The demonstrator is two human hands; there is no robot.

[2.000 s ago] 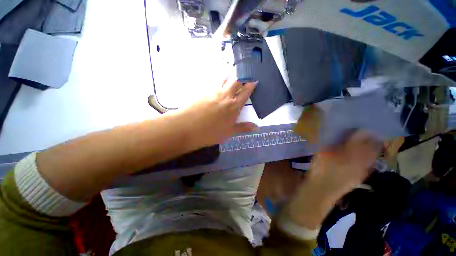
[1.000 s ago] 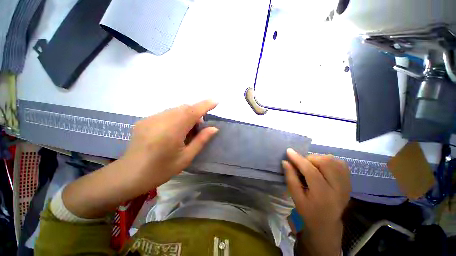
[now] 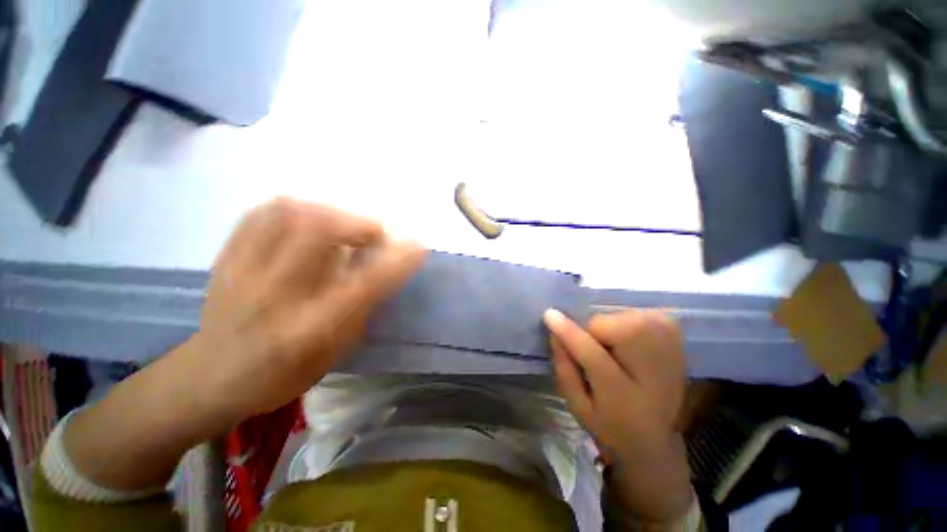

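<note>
A small grey fabric piece point(image 3: 472, 301) lies over the table's front edge, with a paler layer showing along its lower side. My left hand point(image 3: 296, 301) is on its left end, blurred, with thumb and fingertips pinched at the fabric. My right hand point(image 3: 628, 379) holds its right end between thumb and fingers. The tan template point(image 3: 833, 320) lies apart from the fabric, at the table's front right edge.
The sewing machine point(image 3: 851, 104) stands at the upper right, with dark grey pieces point(image 3: 735, 166) below it. A pale grey piece point(image 3: 208, 57) overlaps a dark grey shaped piece point(image 3: 68, 130) at upper left. A small tan curved piece point(image 3: 478, 211) sits at the machine bed's corner.
The view has swung left from the machine. My right hand has let go of the template and now holds the grey fabric with my left hand. Since one second ago, my left hand has shifted slightly.
</note>
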